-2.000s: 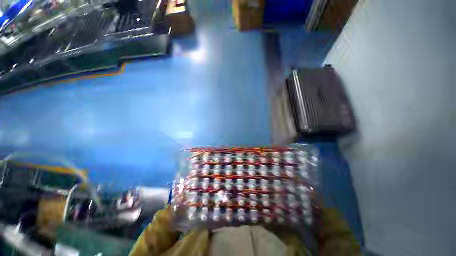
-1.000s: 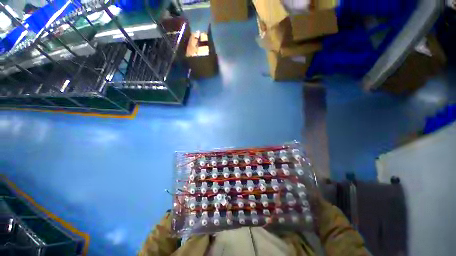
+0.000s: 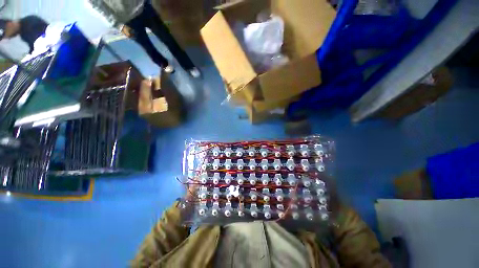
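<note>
A clear plastic motor tray (image 3: pixel 257 180) is held level in front of my body at the bottom centre. It carries rows of small silver-white motors with red and dark wires between the rows. A loose white piece lies on top, left of the middle. My left hand (image 3: pixel 190 192) is at the tray's left edge, mostly hidden and blurred, with a tan sleeve behind it. My right sleeve reaches the tray's right edge, but my right hand cannot be made out there.
An open cardboard carton (image 3: pixel 283 84) with a white bag stands ahead. A smaller carton (image 3: pixel 157 104) and metal racks (image 3: pixel 94 131) are at left. A person's legs (image 3: pixel 163 39) show at the upper left. Blue material (image 3: pixel 454 170) and a pale panel (image 3: pixel 425 230) are at right.
The view has moved forward across the blue floor. The open carton is now nearer and larger, and a standing person has come into view. The tray remains held in front of my body.
</note>
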